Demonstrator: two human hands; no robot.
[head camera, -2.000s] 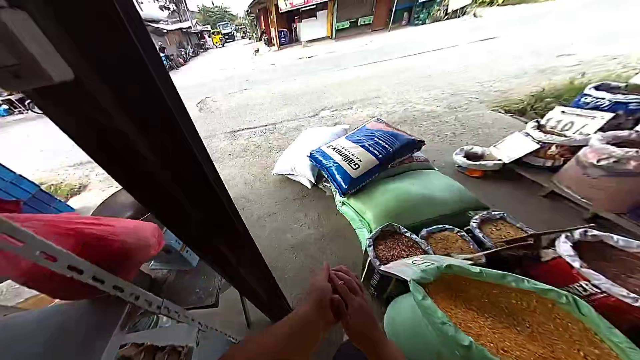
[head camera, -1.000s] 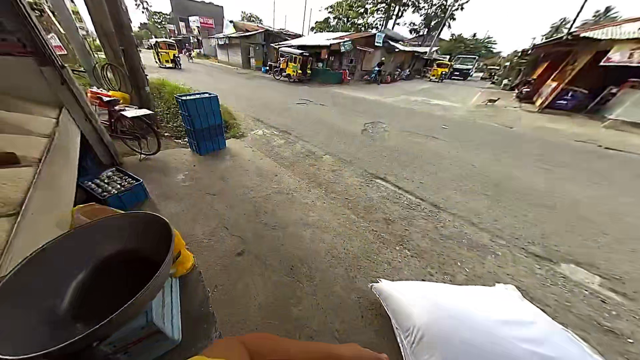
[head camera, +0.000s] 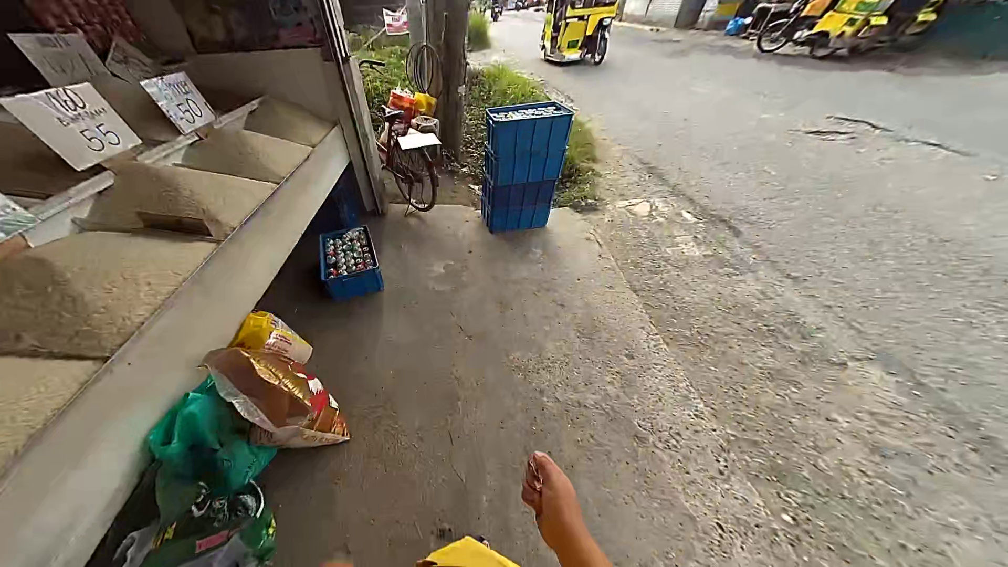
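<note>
At the bottom of the head view, my right hand (head camera: 547, 492) hangs over the concrete floor with its fingers curled. Something small and thin seems to show at its fingertips, too unclear to name. Only a blurred bit of skin at the lower edge may be my left hand (head camera: 339, 563); its fingers are out of frame. Yellow cloth (head camera: 468, 554) shows between them. On the left, grain fills the compartments of a slanted display bin (head camera: 236, 236), with handwritten price signs (head camera: 79, 124) on it. A brown plastic sack (head camera: 276, 398) and a green plastic bag (head camera: 206, 441) rest against its base.
A blue crate of bottles (head camera: 352, 276) stands beside the bin. Farther ahead are stacked blue crates (head camera: 526, 169), a parked bicycle (head camera: 413, 161) and a post (head camera: 453, 79). The road (head camera: 803, 197) runs along the right, with a yellow tricycle (head camera: 579, 31) on it.
The view has swung left, from the grain sacks toward the bin and roadside. My two hands were together two seconds ago; now the right one is apart.
</note>
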